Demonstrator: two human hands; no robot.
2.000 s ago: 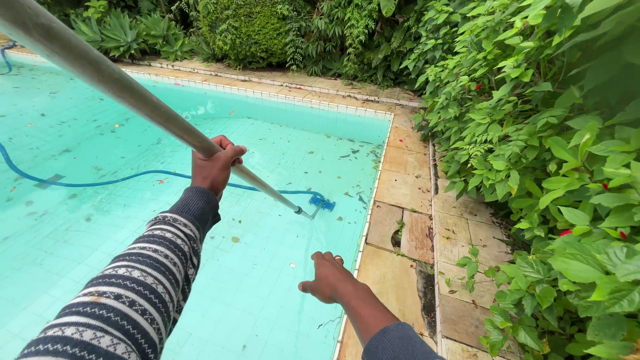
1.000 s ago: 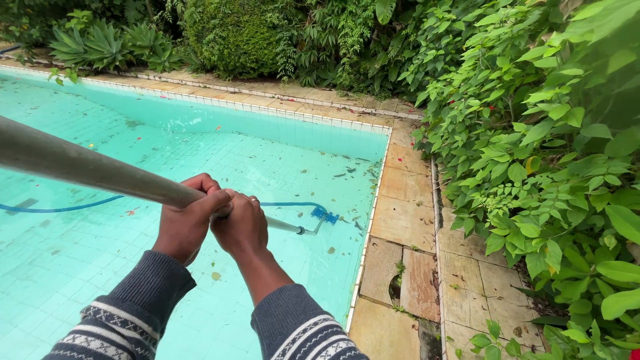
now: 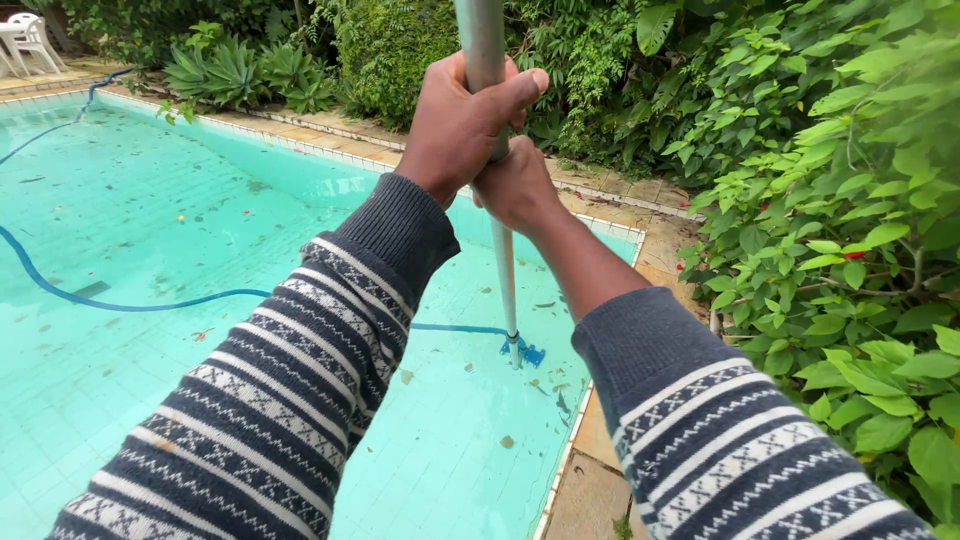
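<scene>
My left hand (image 3: 469,120) is wrapped around a metal telescopic pole (image 3: 505,277) that stands nearly upright in front of me. Just below it, my right hand (image 3: 519,184) grips the same pole. The pole runs down into the pool water, and at its lower end is a blue pool vacuum head (image 3: 531,354). From that head a blue hose (image 3: 161,306) trails left through the water, partly hidden behind my left sleeve. Leaves and debris lie scattered in the pool around the head.
The tiled pool edge (image 3: 579,412) and stone paving (image 3: 592,487) run along the right, beside leafy bushes (image 3: 847,262). Stone coping and dense plants border the far side. White plastic chairs (image 3: 37,45) stand at the far left.
Two seconds ago my right hand was off the pole; it has since closed on it. The pole has swung from a slant out of the upper left to nearly upright, and both hands have risen.
</scene>
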